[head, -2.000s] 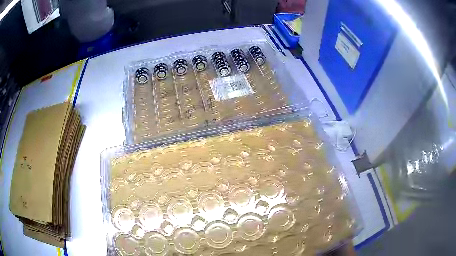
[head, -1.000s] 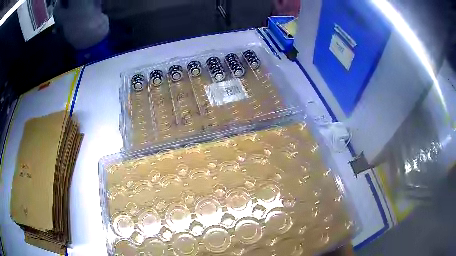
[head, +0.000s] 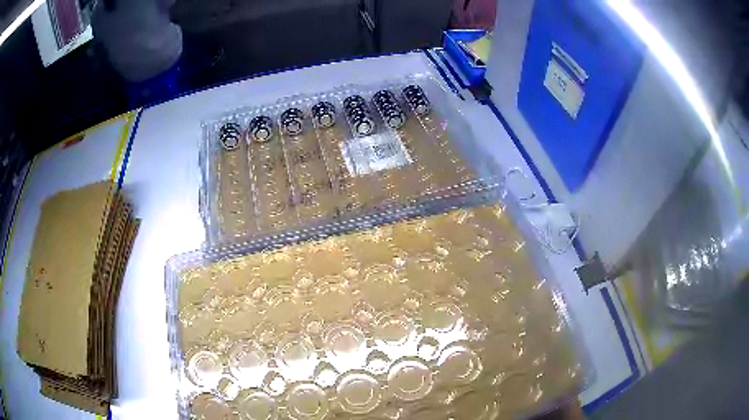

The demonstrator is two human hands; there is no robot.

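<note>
A clear blister packing tray [head: 378,267] lies nearest me, with rows of round pockets; tan shows through it and no round parts are seen in its pockets. Behind it, a slotted supply tray [head: 283,176] holds short dark ribbed rows of round parts [head: 293,121] at the far ends of its channels. A white label [head: 376,153] lies on the supply tray. A small blurred bit of my right hand [head: 568,411] shows at the packing tray's lower right corner, cut off by the picture's bottom edge; its grip is hidden. My left hand is not in view.
A stack of cardboard sheets [head: 66,283] stands on the left. On the right are a white cable [head: 554,224], a dark bracket [head: 590,271] and a partition with a blue document holder [head: 567,98]. A blue bin [head: 468,59] sits at the far right corner. A clear glittering stack [head: 686,262] shows beyond the partition.
The view has shifted slightly. The trays, round parts and cardboard stack show no movement of their own.
</note>
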